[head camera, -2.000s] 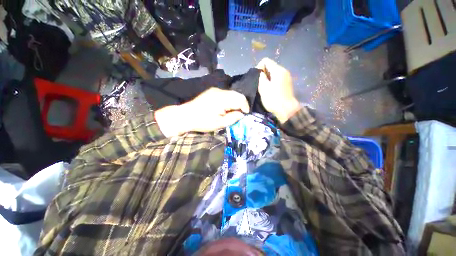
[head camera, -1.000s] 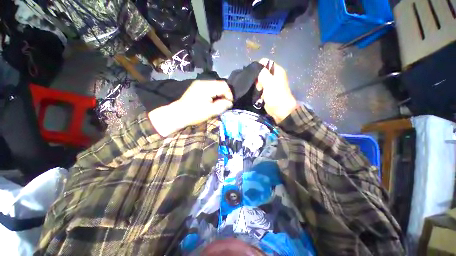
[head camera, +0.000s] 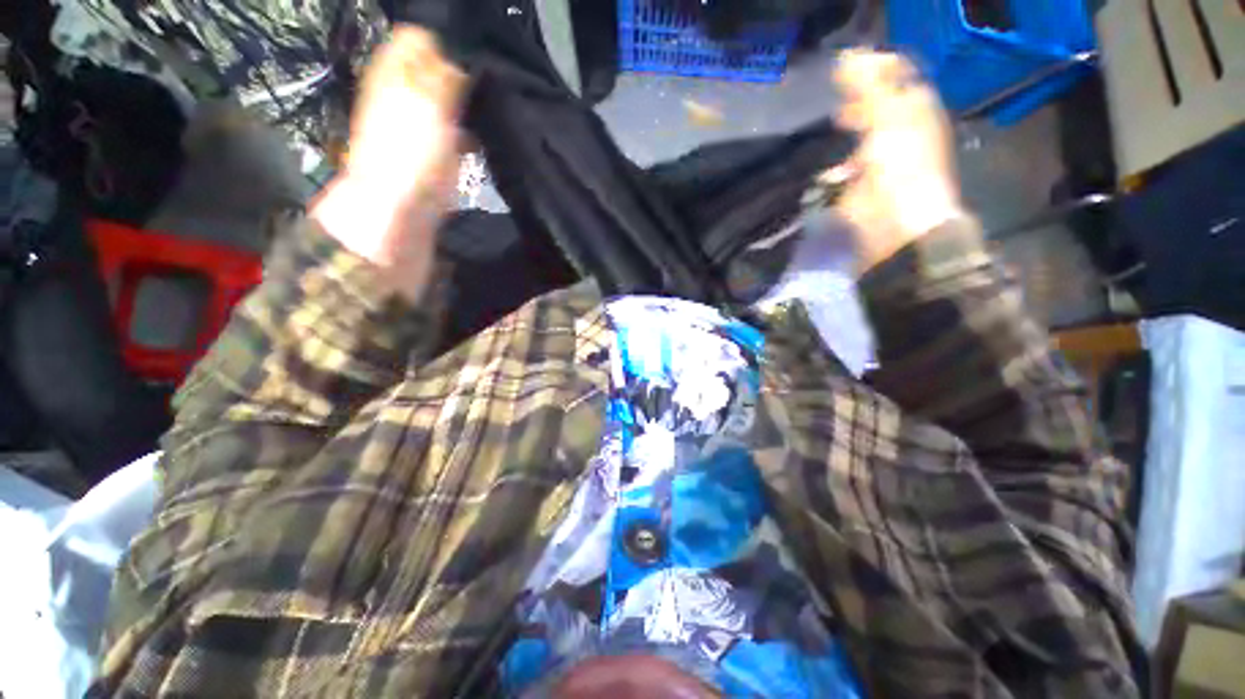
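Observation:
The black garment (head camera: 574, 171) hangs in long dark folds over the lap, with one length running up to the left and another to the right. My left hand (head camera: 410, 123) is blurred at the upper left, beside the upper end of the cloth, and seems to hold its edge. My right hand (head camera: 894, 144) is raised and blurred at the upper right. The end of the right cloth length meets its fingers. Something small and pale shows under its fingers, too blurred to name.
A red stool (head camera: 171, 294) stands at left. A blue crate (head camera: 703, 41) and a larger blue crate (head camera: 1004, 55) are beyond the hands. A slatted beige chair (head camera: 1181, 82) is at upper right. A white-topped piece (head camera: 1185, 451) stands at right, white cloth (head camera: 116, 533) at lower left.
My hands have moved far apart and away from my body, left hand up and left, right hand up and right. The black garment has opened into long lengths between them.

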